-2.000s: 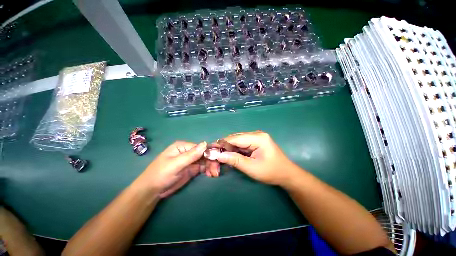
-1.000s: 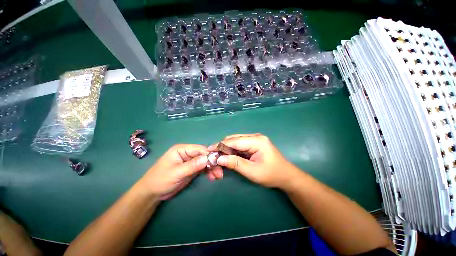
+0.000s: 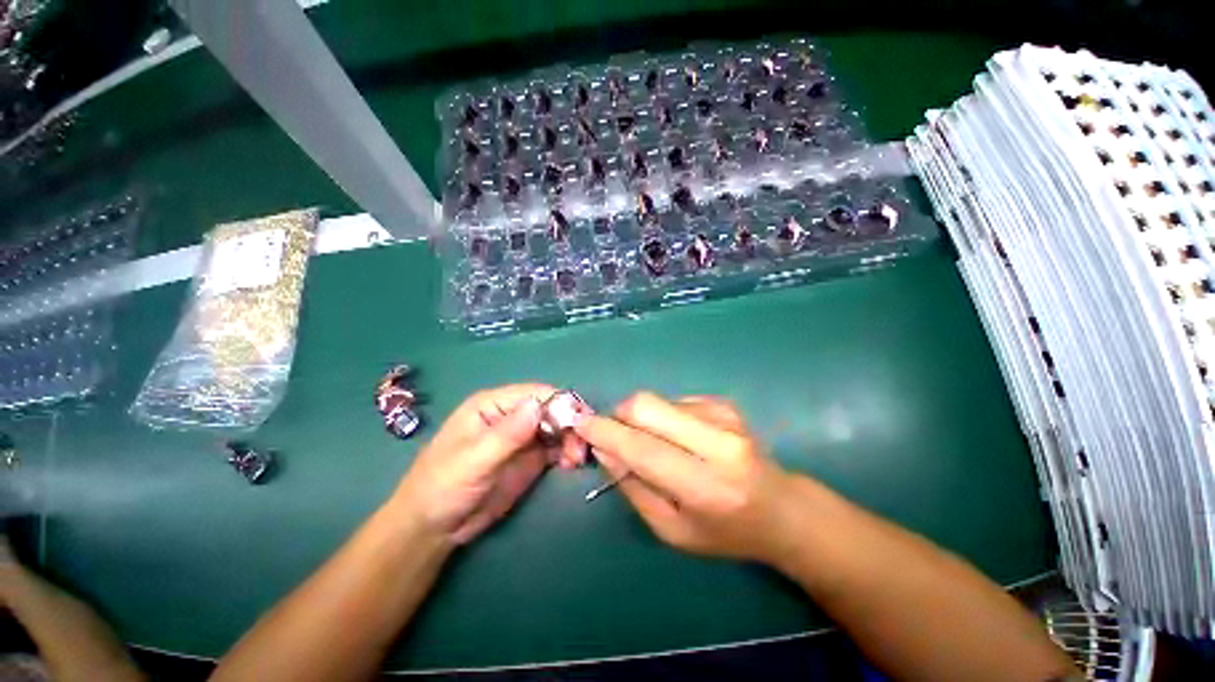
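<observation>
My left hand holds a small silvery-white module between thumb and fingers, in front of me. My right hand touches the module's right side with thumb and fingertips. A thin dark tool, likely tweezers or a pick, sticks out below the right fingers; most of it is hidden by the hand. A coppery-silver module cluster lies on the green mat left of my hands. A darker loose piece lies farther left.
A clear blister tray with dark modules stands behind my hands, under a grey-white frame. A bag of brass-coloured parts lies left. Another clear tray is at far left. White parts trays are stacked right. Another person's arm shows bottom left.
My right hand has turned over, and the thin tool now shows below its fingers. The module's pale face is turned up more. The whole scene has shifted slightly right and down.
</observation>
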